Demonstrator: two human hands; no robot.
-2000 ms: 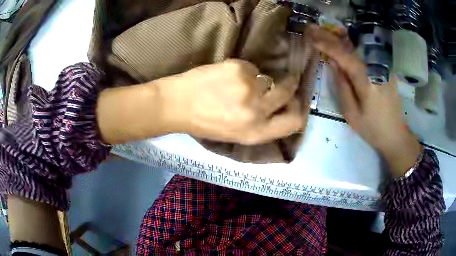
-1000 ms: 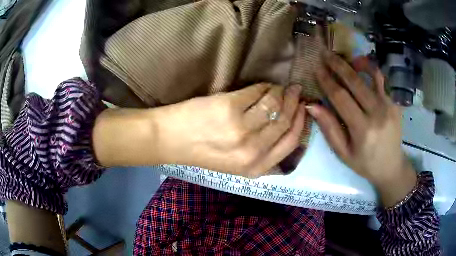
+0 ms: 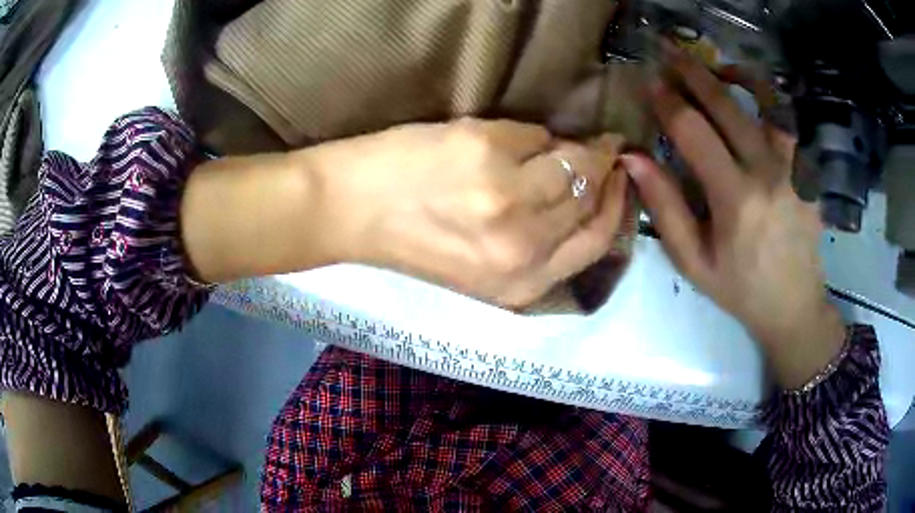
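Note:
The brown corduroy garment piece [image 3: 371, 70] lies bunched on the white table, left of and in front of the machine's foot area. My left hand [image 3: 482, 205] pinches its near edge between thumb and fingers; a dark-ended corner hangs below the fingers. My right hand [image 3: 732, 190] lies on the cloth's right edge with fingers spread, its thumb tip close to my left fingertips. The presser foot area [image 3: 627, 55] is dark and blurred at the cloth's top right. Part of the yellow block [image 3: 692, 40] shows behind the right fingers.
The white table has a printed ruler [image 3: 482, 356] along its curved front edge. Dark and silver machine parts [image 3: 843, 170] stand at the right. More cloth [image 3: 20, 150] hangs at the far left. A wooden frame [image 3: 176, 481] shows below left.
Since one second ago, both hands and the cloth edge sit slightly higher in view. The machine parts have shifted rightward in view. My left hand keeps its pinch on the cloth.

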